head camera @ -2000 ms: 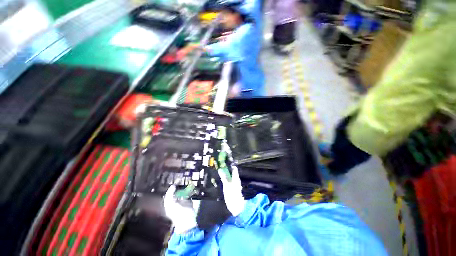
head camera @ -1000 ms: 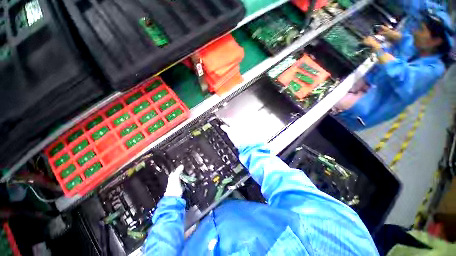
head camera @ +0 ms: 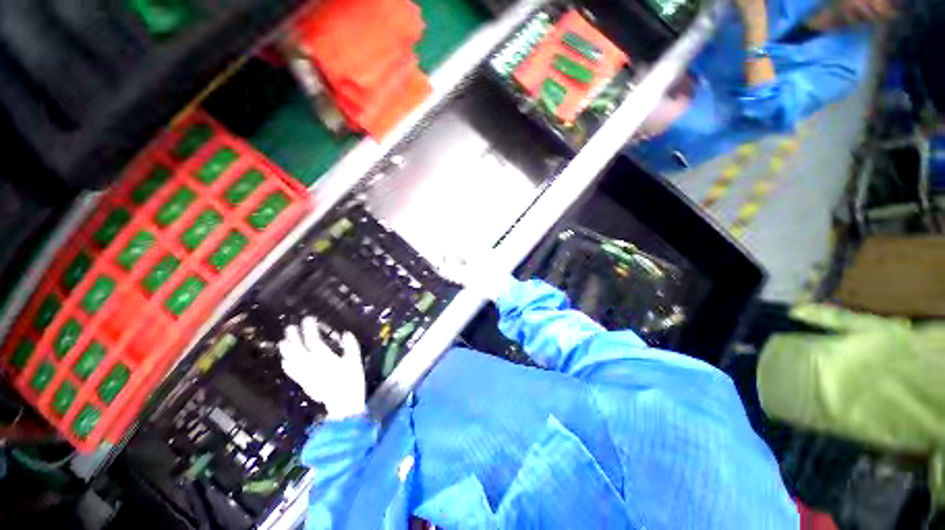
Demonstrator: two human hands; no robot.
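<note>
Two black fixtures lie end to end on the line, the farther one (head camera: 358, 271) and the nearer one (head camera: 223, 414), both with pale and green parts. My left hand (head camera: 323, 367), in a white glove, is over the fixtures where they meet, fingers spread, with nothing seen in it. My right hand (head camera: 468, 271), also gloved, is at the far end of the farther fixture by the line rail (head camera: 580, 186). It is washed out against the bright track, so its fingers and any grip are unclear.
A red blister tray (head camera: 130, 323) holds small green boards on the left. Folded red trays (head camera: 363, 62) sit on the shelf. A red-orange tray (head camera: 526, 78) rides farther up the line. A black bin (head camera: 715, 248) holds a fixture (head camera: 611, 280). A person's yellow-green sleeve (head camera: 829, 378) is at right.
The black fixture that both hands held above the line 2 seconds ago now lies on it. Since the last frame, the view has shifted and my left hand's fingers have spread.
</note>
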